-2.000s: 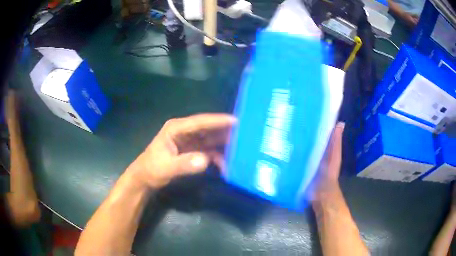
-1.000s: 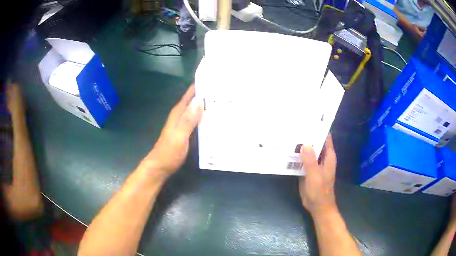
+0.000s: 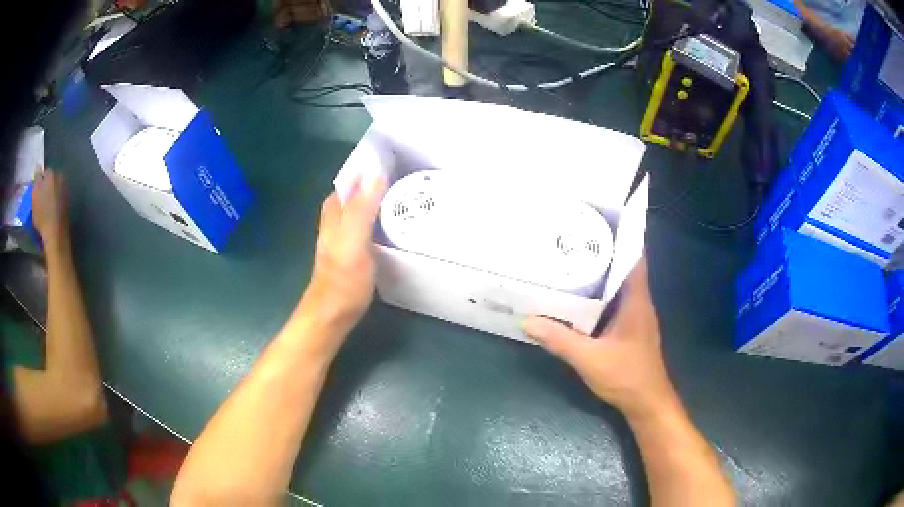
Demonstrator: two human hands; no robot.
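Note:
An open white retail carton (image 3: 466, 300) is in front of me, its large lid flap (image 3: 515, 144) raised at the far side. A white rounded oblong unit (image 3: 496, 230) with a round slotted grille at each end lies inside. My left hand (image 3: 345, 253) holds the carton's left end, fingers at the side flap. My right hand (image 3: 610, 342) holds the right end, thumb on the near side over the lower right corner and the other fingers hidden behind the end.
Another open carton (image 3: 218, 183) with a white unit stands at left. Closed cartons (image 3: 833, 287) are stacked at right. A yellow-and-black device (image 3: 697, 94), a pale post (image 3: 455, 40) and cables are at the back. A neighbour's arm (image 3: 69, 317) and blue-and-white item (image 3: 22, 203) are at far left.
The carton has turned from its blue end to its white side, then tilted so its open top and the unit show. My hands have stayed on its ends since one second ago.

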